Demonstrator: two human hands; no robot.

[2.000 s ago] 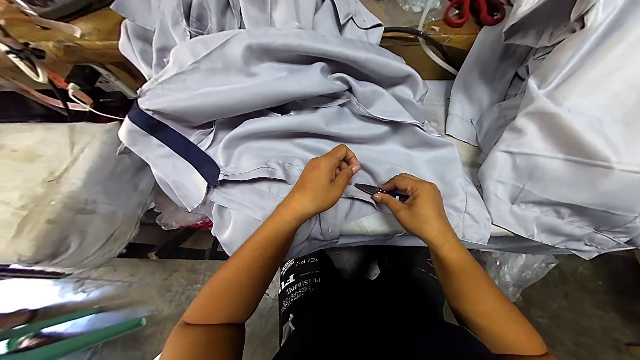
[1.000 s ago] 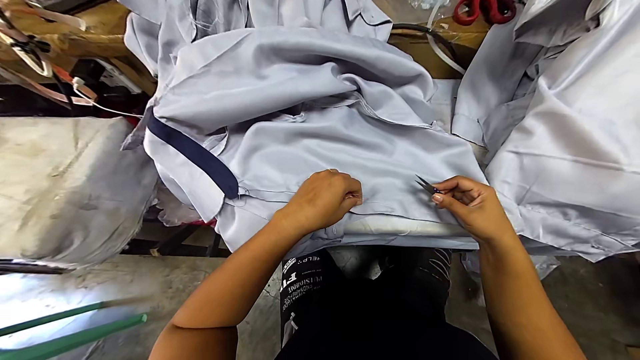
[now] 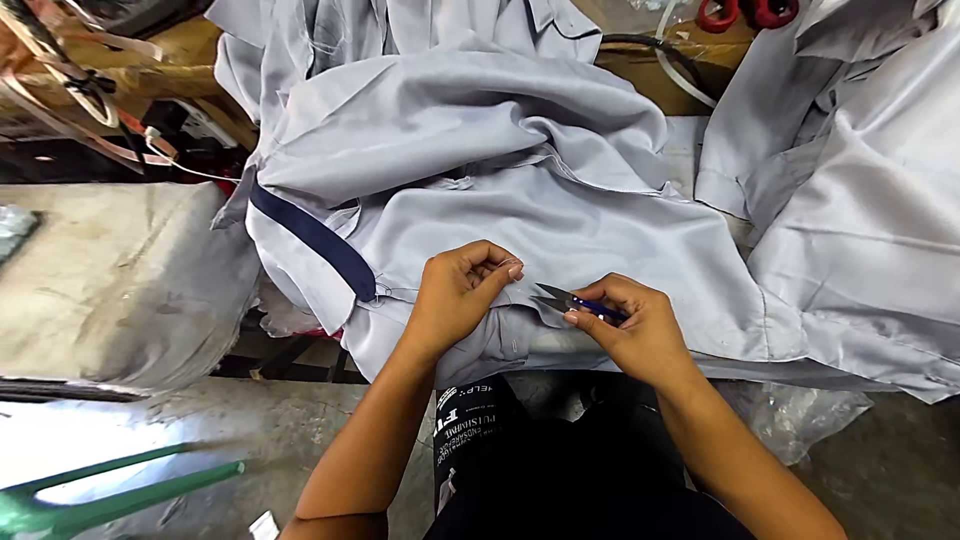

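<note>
A light grey fabric garment (image 3: 450, 135) lies spread and folded over the work surface before me, with a navy blue band (image 3: 315, 240) at its left side. My left hand (image 3: 469, 289) is above the garment's near edge, thumb and fingertips pinched on a fine thread (image 3: 510, 262). Just right of it, my right hand (image 3: 630, 322) holds small blue-handled thread snips (image 3: 574, 302), their two pointed blades apart and aimed left toward the left fingertips. Loose dark threads (image 3: 382, 291) hang by the end of the navy band.
More grey garments (image 3: 885, 187) are heaped at the right. Red-handled scissors (image 3: 718, 13) lie at the top right. A cloth-covered pad or bundle (image 3: 112, 285) is at the left, below cables and a power strip (image 3: 199, 124). A green frame (image 3: 135, 487) stands on the floor at lower left.
Since one second ago, my right hand has moved left with the snips, closer to my left hand. My left hand has risen from the fabric edge, and its fingertips now show a thread.
</note>
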